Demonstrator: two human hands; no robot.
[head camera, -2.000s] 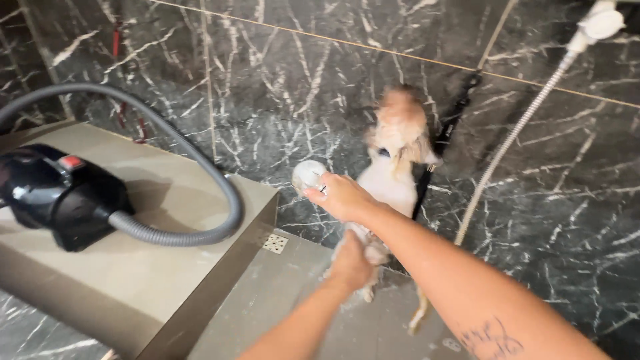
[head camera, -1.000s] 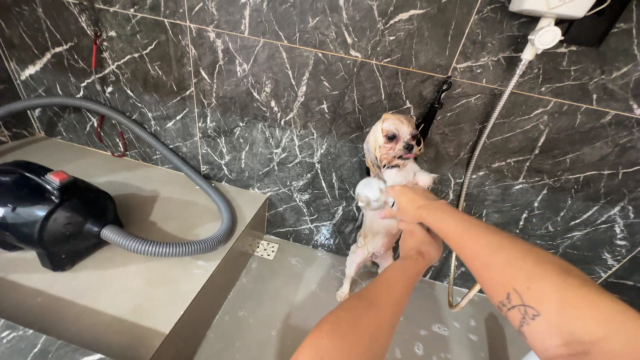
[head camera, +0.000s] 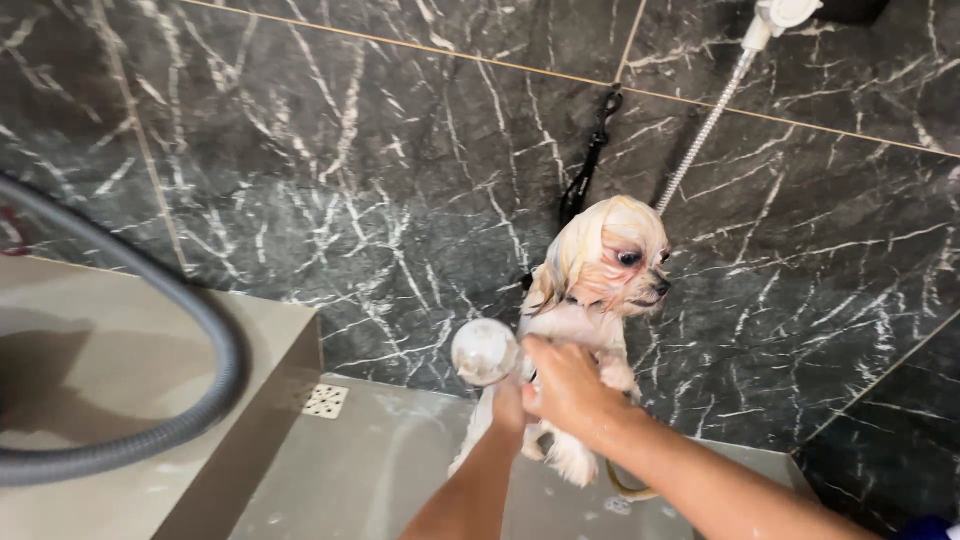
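A wet, pale small dog (head camera: 589, 262) is upright on its hind legs against the wall, its head turned right. My right hand (head camera: 566, 382) is at its chest and belly, fingers curled around the mostly hidden handle of a round shower head (head camera: 484, 351). The shower head's face is just left of the dog's body. My left hand (head camera: 511, 401) is lower, beneath the shower head and against the dog's side; its fingers are largely hidden. A black tether (head camera: 585, 176) runs from the wall down behind the dog's neck.
A grey corrugated hose (head camera: 217, 360) curves over the raised ledge (head camera: 277, 322) at left. A square drain cover (head camera: 325, 400) lies beside the ledge's step. A metal shower hose (head camera: 705, 131) hangs from a white wall fitting (head camera: 784, 15). Dark marble tiles form the wall.
Two seconds ago the dog's head was blurred and my right hand was farther from my left. Now both hands are close together at the dog's body, and its head faces right.
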